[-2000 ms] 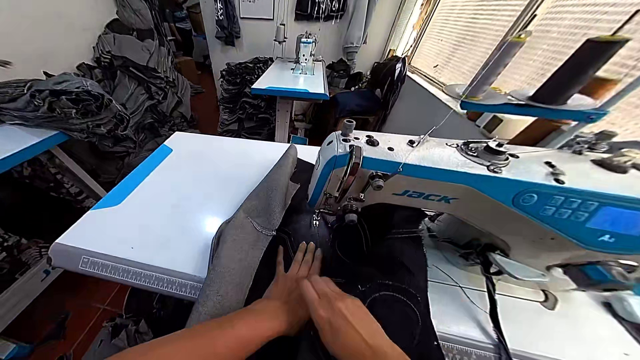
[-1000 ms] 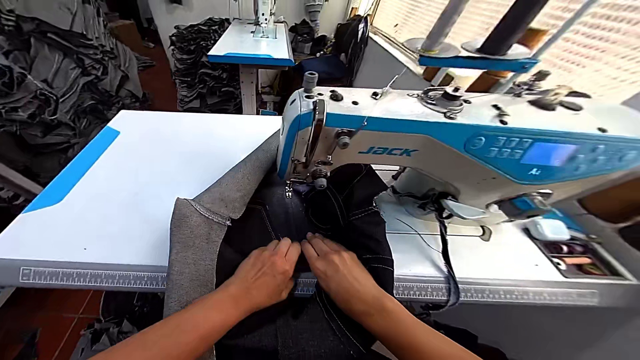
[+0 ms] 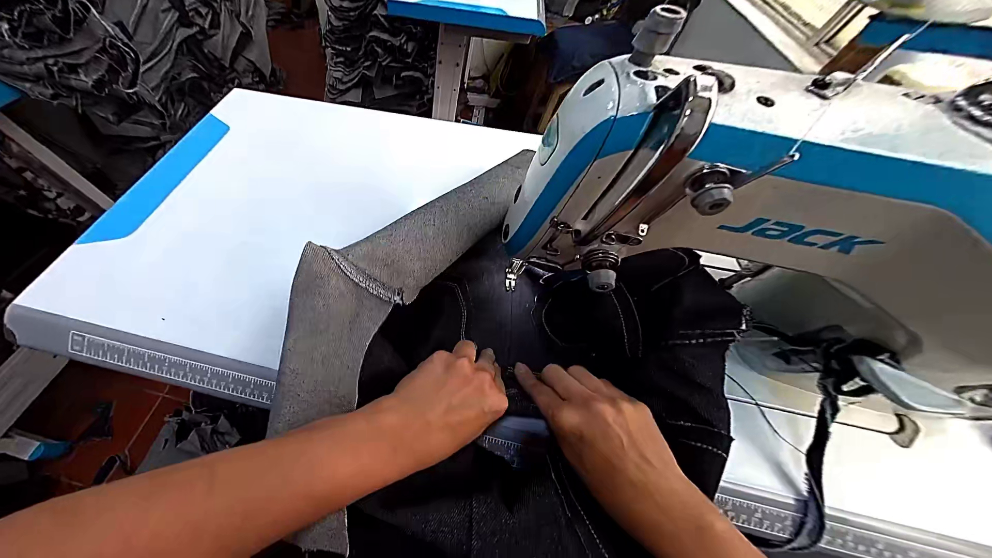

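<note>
Dark denim trousers [image 3: 480, 496] with light topstitching lie under the presser foot [image 3: 512, 274] of a Jack sewing machine [image 3: 821, 194]. The grey inner side of the denim is turned up along the left. My left hand [image 3: 453, 391], fingers curled, grips the denim just below the foot. Close to its right, my right hand [image 3: 589, 411] has its fingers bent onto the same cloth, the index fingertip near the seam. Between the two hands a bit of the table's edge with its ruler shows. The fingertips pressing into the dark cloth are partly hidden.
The white sewing table [image 3: 232, 232] with a printed ruler spans left of the machine. A dark strap [image 3: 821, 449] hangs at the right, beside a metal knee or lifter part. Heaps of grey garments [image 3: 155, 70] and a second table [image 3: 473, 14] stand behind.
Both hands were flat and overlapping near the foot two seconds ago; they are now side by side, lower on the denim, with curled fingers. The view has moved closer.
</note>
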